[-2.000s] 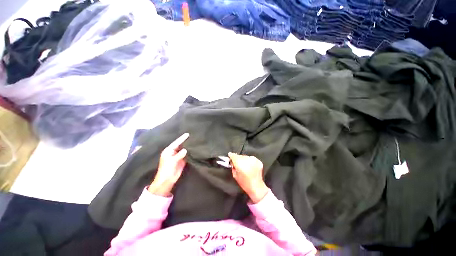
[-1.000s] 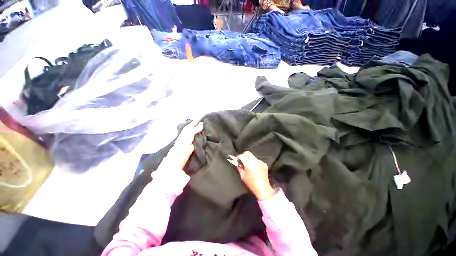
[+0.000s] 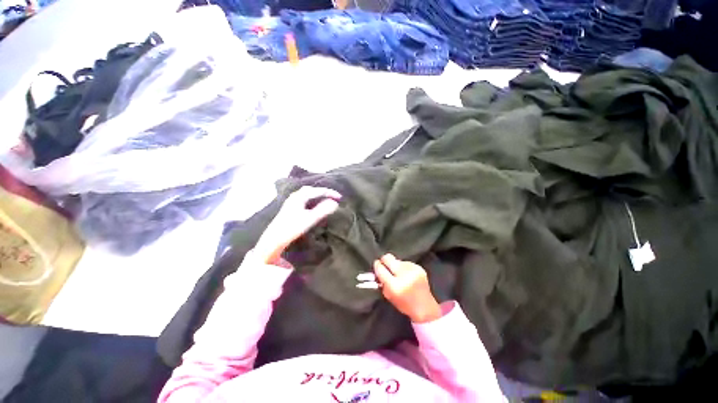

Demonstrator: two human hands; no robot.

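A dark olive-green garment [image 3: 338, 279] lies bunched on the white tabletop in front of me and hangs over the near edge. My left hand [image 3: 303, 216] is on its upper left part, fingers bent over a gathered fold; the fingertips partly hide in the cloth. My right hand [image 3: 404, 285] is closed around small thread snips [image 3: 367, 280], whose two pale tips point left over the garment. My right fingertips also touch a fold of the cloth. The snips' body is hidden in the hand.
A large olive garment pile [image 3: 598, 157] with a white tag [image 3: 642, 256] lies at the right. Clear plastic [image 3: 157, 149] and a black bag [image 3: 59, 118] lie left, a yellow carrier bag [image 3: 39, 252] at the far left. Folded jeans [image 3: 504, 35] and an orange stick [image 3: 292, 49] are at the far edge.
The view has tilted back and forth. Since a second ago, my left fingers have shifted over the bunched fold, and my right hand with the snips has moved slightly down.
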